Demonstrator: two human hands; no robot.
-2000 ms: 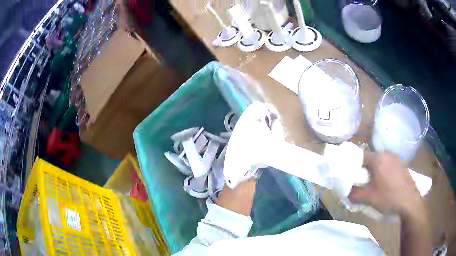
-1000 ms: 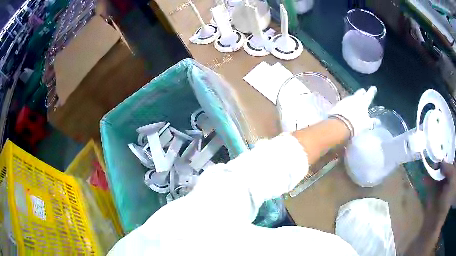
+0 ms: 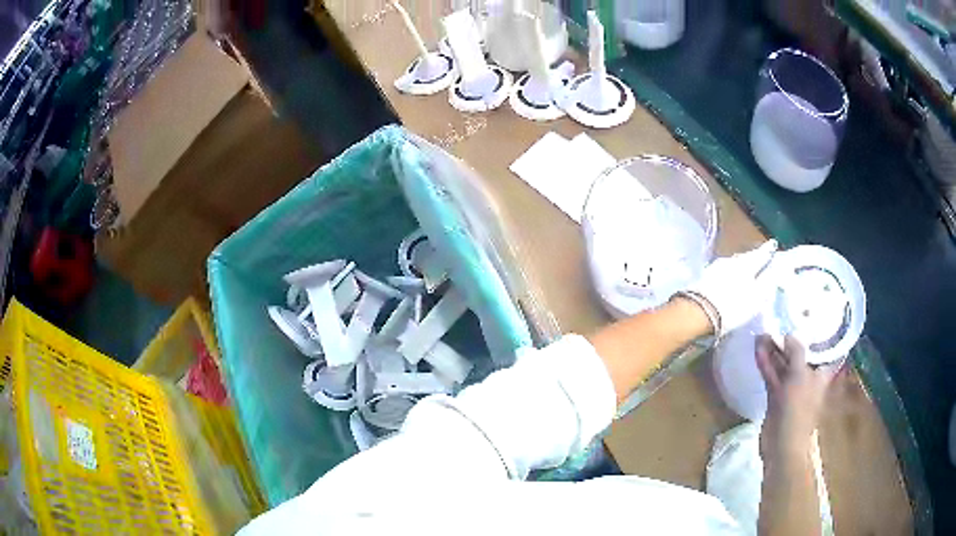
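Note:
My left hand (image 3: 734,291), in a white glove, is at the left side of a clear tank (image 3: 740,375) with a milky lower part, holding it at the rim. My bare right hand (image 3: 794,382) grips the near edge of a disc-and-stem part (image 3: 816,304). The white disc lies over the tank's mouth; its stem is hidden below. I cannot tell if the disc is seated. A second tank (image 3: 648,246) stands beside my left wrist.
A lined teal bin (image 3: 236,304) holds loose white parts (image 3: 333,319). Several disc-and-stem parts (image 3: 600,96) stand at the bench's far end. White paper (image 3: 561,173) and crumpled white material (image 3: 734,461) lie on cardboard. Another tank (image 3: 799,131) is on the conveyor. A yellow crate (image 3: 115,440) is left.
My right hand brought the disc-and-stem part from the bin side out to the right, then back left over the tank. My left hand moved from the bin to the tank. The conveyor tank shifted down-right.

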